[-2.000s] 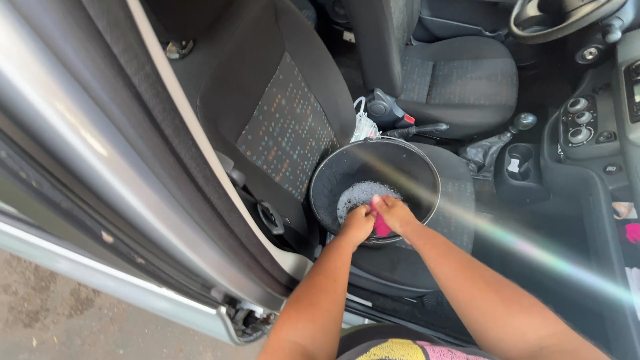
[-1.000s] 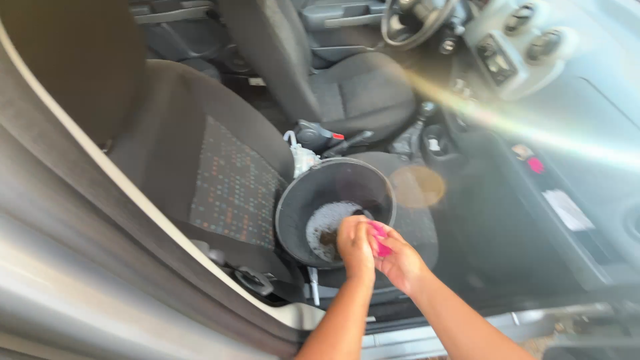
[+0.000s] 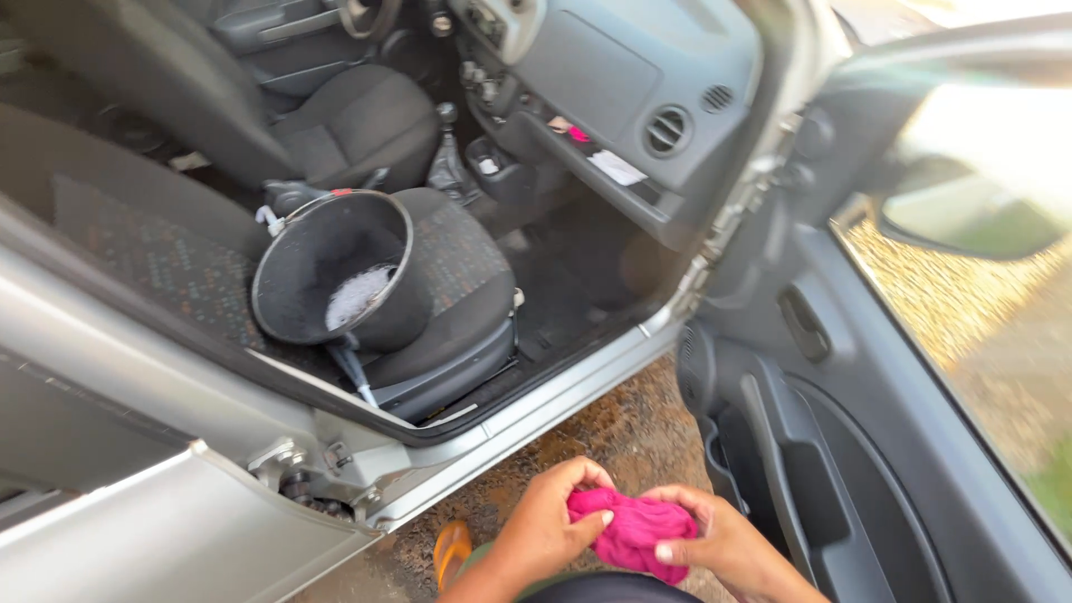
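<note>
Bunched between my two hands is a bright pink cloth (image 3: 641,532), held low in front of my body, outside the car. My left hand (image 3: 557,519) pinches its left end between thumb and fingers. The right end is gripped by my right hand (image 3: 712,532). A black bucket (image 3: 394,310) with white suds (image 3: 358,295) inside stands tilted on the front passenger seat (image 3: 469,268), away from both hands. A spray bottle's white nozzle or hook-like part (image 3: 270,219) shows behind the bucket's rim; I cannot tell which.
The open car door (image 3: 837,419) with its armrest is close on the right. A metal door sill (image 3: 536,419) runs between my hands and the seat. The dashboard shelf (image 3: 595,180) holds white paper (image 3: 617,167) and a small pink item (image 3: 578,134). Wet ground (image 3: 603,427) lies below.
Both hands have moved from over the bucket to outside the car, bringing the pink cloth with them. The cloth is more spread out between them. The view has swung toward the open door.
</note>
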